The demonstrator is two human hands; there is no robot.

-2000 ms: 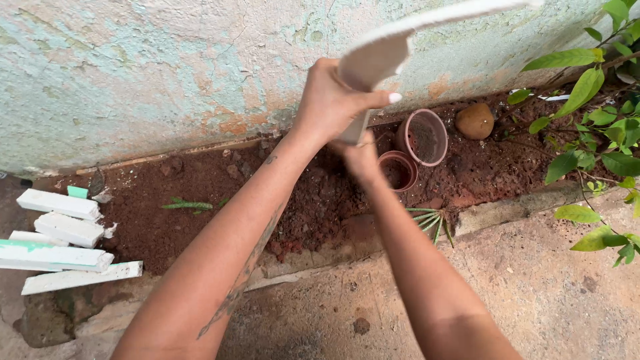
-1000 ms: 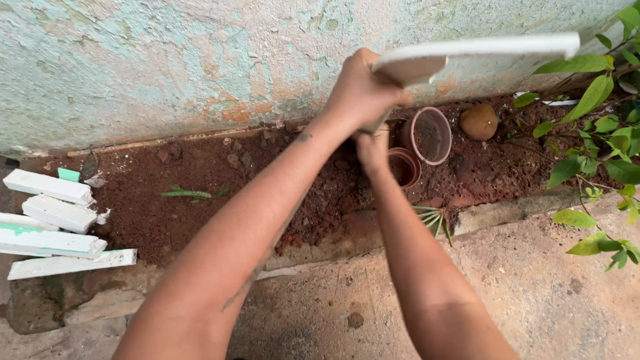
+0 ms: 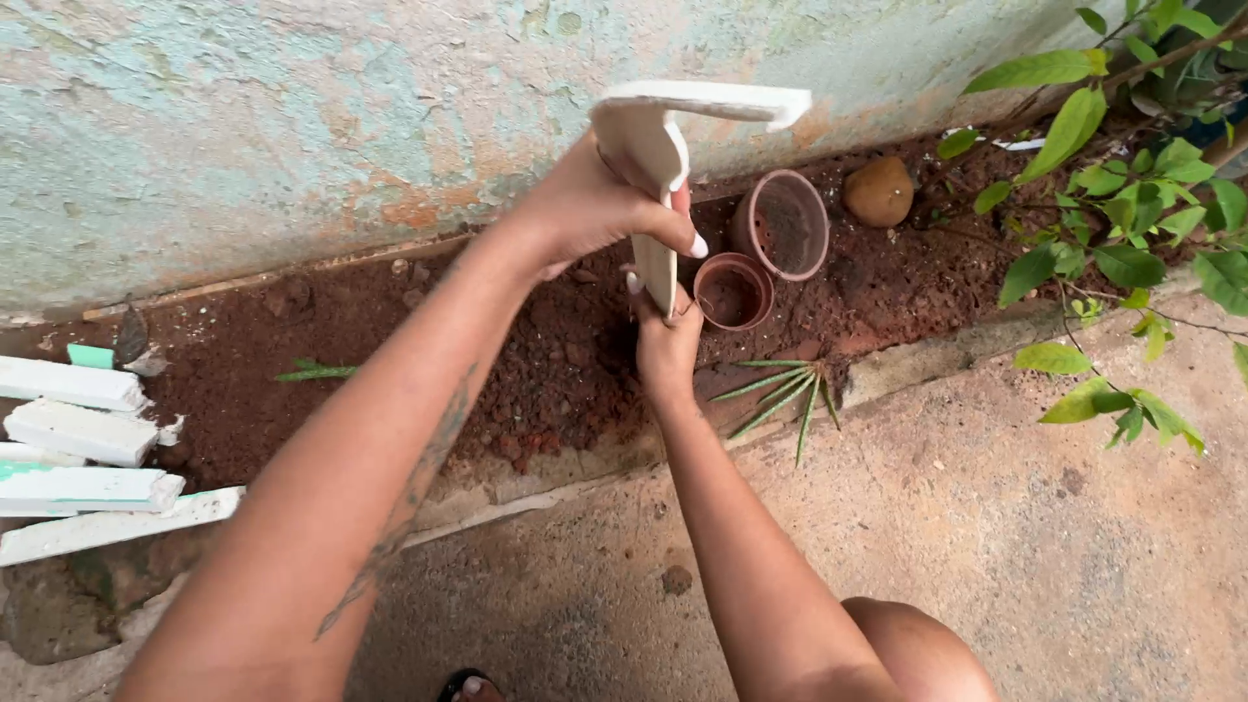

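My left hand [image 3: 609, 214] is closed around the upper part of a pale, flat board-like piece [image 3: 643, 146] with a white edge bent out to the right at its top. Lower down, my right hand [image 3: 669, 331] grips the narrow end of the same piece, just above the reddish-brown soil [image 3: 575, 361]. Beside my right hand stands a small brown plastic pot [image 3: 734, 292], and behind it a larger, pinkish translucent pot [image 3: 788, 226] leans. What the piece's lower end touches is hidden by my right hand.
A weathered wall [image 3: 292, 127] runs behind the soil bed. White painted blocks [image 3: 83, 432] lie at the left. A spiky green plant [image 3: 790, 390] lies by the concrete edge [image 3: 907, 361]. A brown rounded object [image 3: 878, 192] and leafy branches [image 3: 1102, 263] are at the right.
The top of the held piece has swung to the left and its bent edge now slants differently. Both hands keep their grip on it. The spiky plant shows more fully.
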